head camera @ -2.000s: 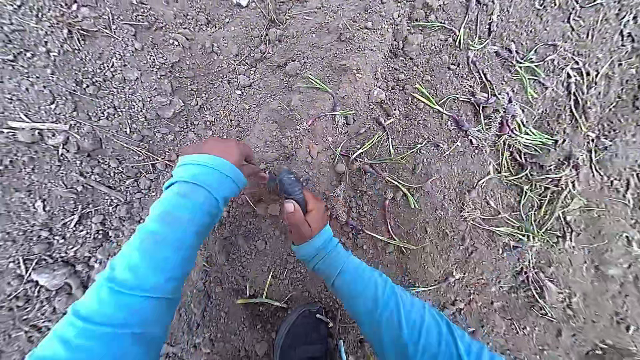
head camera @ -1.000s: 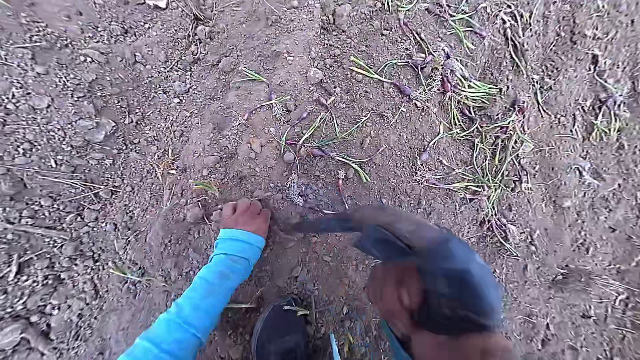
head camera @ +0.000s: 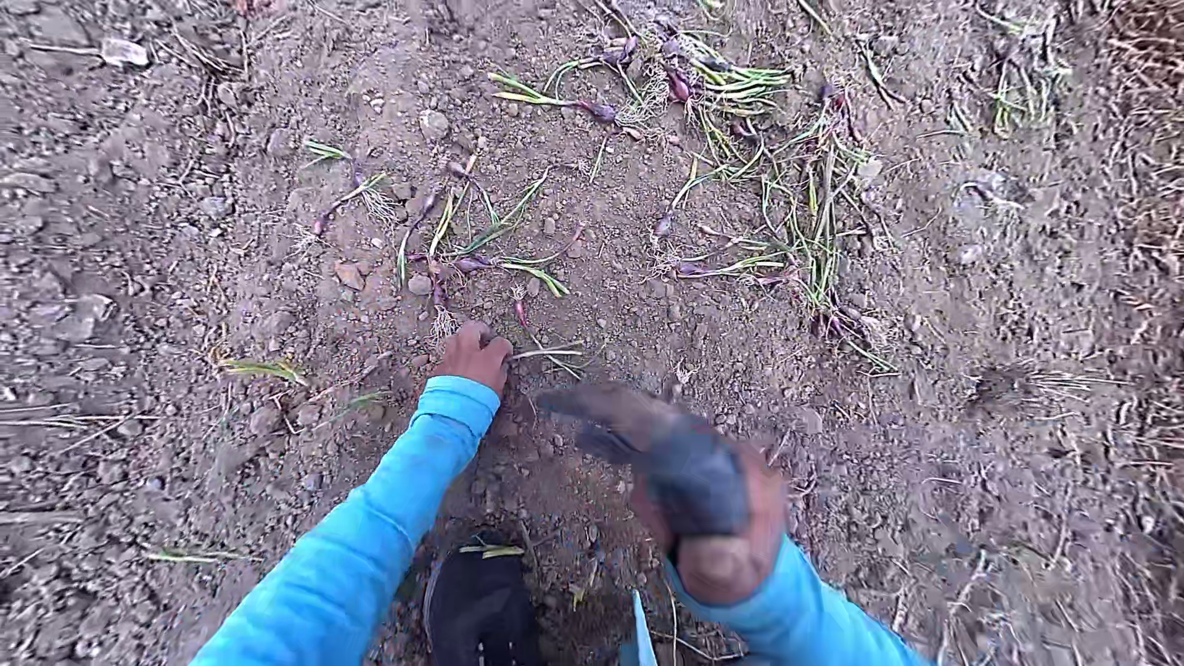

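Note:
My left hand (head camera: 474, 356), in a blue sleeve, is down at the soil with its fingers curled; a pale stem (head camera: 548, 352) sticks out at its fingertips, and whether it is gripped is hidden. Right of it, my right hand (head camera: 717, 518) is closed around a dark hand tool (head camera: 638, 430), blurred, its flat pointed end towards the left hand. Small purple onion seedlings with green leaves and white roots lie just beyond the left hand, one (head camera: 472, 265) among several. A red-purple seedling (head camera: 521, 310) rests nearer the fingers.
A larger heap of onion seedlings (head camera: 814, 213) lies on the soil at the upper right. A dark shoe (head camera: 486, 601) stands at the bottom, between the arms. Stones, clods and dry stalks are scattered over the ground, with dry straw (head camera: 1152, 120) along the right edge.
Two seconds ago both hands were close together around the dark tool. Since then they have moved apart, and the left hand is down at the soil. The view has shifted.

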